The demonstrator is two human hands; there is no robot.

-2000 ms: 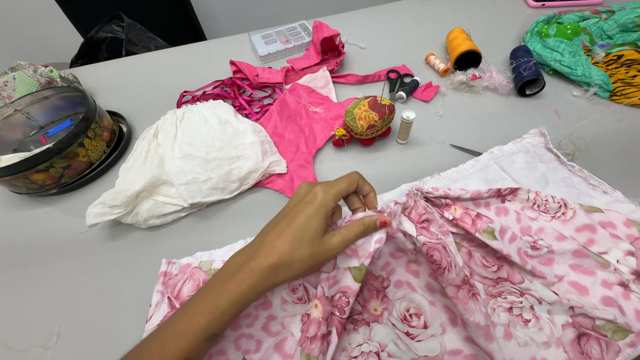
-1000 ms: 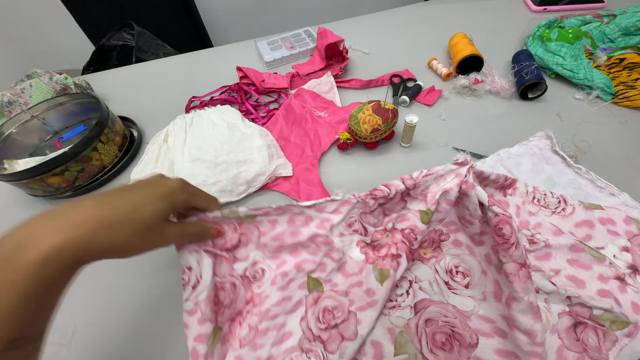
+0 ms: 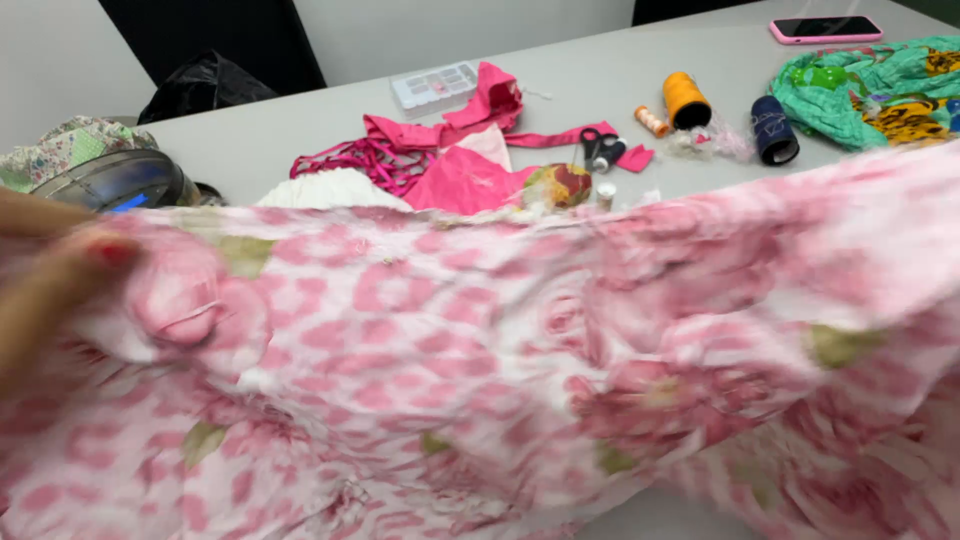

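Note:
My left hand [image 3: 60, 277], blurred at the left edge, pinches the top edge of a pink and white rose-print fabric [image 3: 465, 322]. The fabric is lifted and stretches across the whole view, its right part smeared by motion. My right hand is outside the picture. Just behind the cloth's raised edge are a pincushion [image 3: 559, 185], a small thread spool [image 3: 606, 196], a white cloth [image 3: 330, 189] and bright pink fabric [image 3: 472, 180], all partly hidden by it.
Black-handled scissors [image 3: 592, 146] lie by a dark spool. Farther right are an orange thread cone [image 3: 685, 101], a navy thread cone [image 3: 774, 131], green printed fabric [image 3: 832, 94] and a phone [image 3: 825, 30]. A clear compartment box [image 3: 433, 88] sits behind; a round container [image 3: 124, 180] stands left.
My left hand has moved left from the gathered middle of the cloth. The rose-print fabric has been raised and spread, now covering parts of the white cloth and the pincushion.

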